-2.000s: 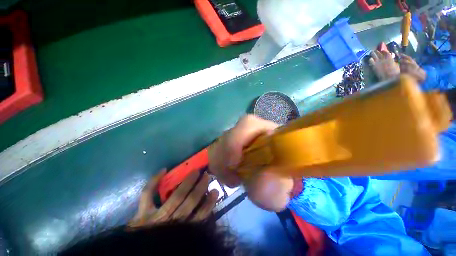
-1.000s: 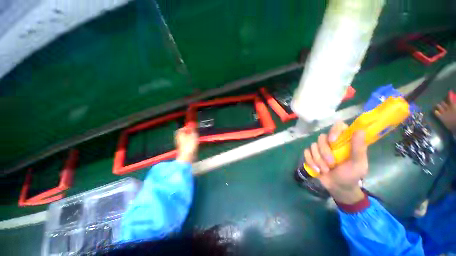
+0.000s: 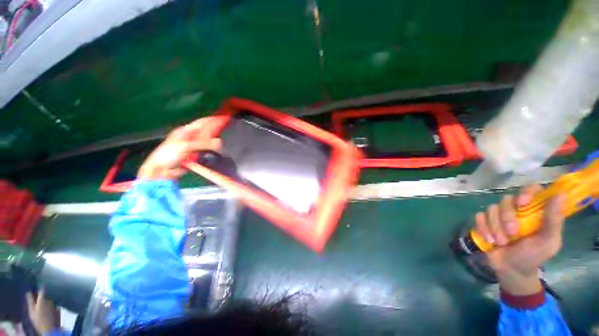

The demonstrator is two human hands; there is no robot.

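Note:
My left hand (image 3: pixel 180 152) grips the left edge of a red tray (image 3: pixel 339 190) with a dark, glossy tablet assembly (image 3: pixel 279 161) in it. The tray is tilted and raised above the rail between belt and bench. My right hand (image 3: pixel 522 239) holds a yellow electric screwdriver (image 3: pixel 535 213) at the right, its black nose pointing left and down. The screwdriver's rear end is cut off by the picture's edge. The tray is slightly blurred.
More red-framed units lie on the green conveyor belt (image 3: pixel 263 46) behind the whitish rail (image 3: pixel 414 188). A wrapped post (image 3: pixel 545 98) stands at the right. A clear plastic tray (image 3: pixel 213 252) lies at left. Red frames (image 3: pixel 16 213) and another person's hand (image 3: pixel 43 314) show at far left.
My left hand has gone from touching framed units on the belt to holding one up, tilted. The view has shifted left, so the post and my right hand with the screwdriver appear further right.

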